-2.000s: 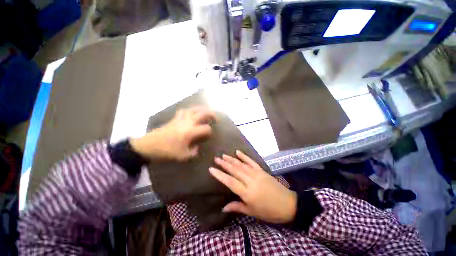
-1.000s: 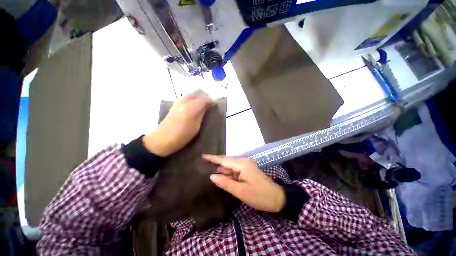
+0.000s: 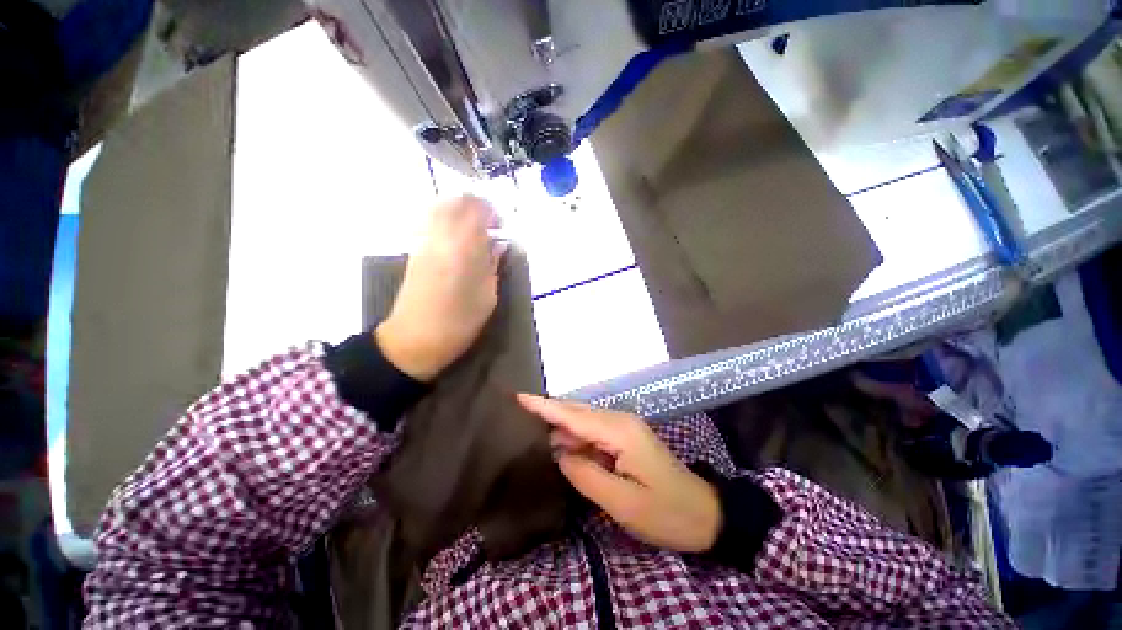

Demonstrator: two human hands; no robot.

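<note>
A brown cut panel [image 3: 474,394] lies in front of the needle and hangs over the table's front edge toward the lap. My left hand [image 3: 450,289] is closed on its top end, just in front of the presser foot [image 3: 492,160]; the fingertips are washed out by the lamp glare. My right hand [image 3: 637,474] rests on the panel's lower right part, thumb and forefinger around a bit of its edge. The sewing machine head [image 3: 480,74] stands over the bright needle area. The needle tip is hidden in glare.
A left stack of brown pieces [image 3: 154,283] lies along the table's blue left edge. Another brown panel [image 3: 751,222] lies right of the needle, partly under the machine arm. Blue snips [image 3: 984,209] lie at the right. A ruler tape [image 3: 812,345] runs along the front edge.
The panel under my hands has gone from spread wide to narrow and upright before the needle. My left hand has moved up to its top end near the foot. The camera view has shifted.
</note>
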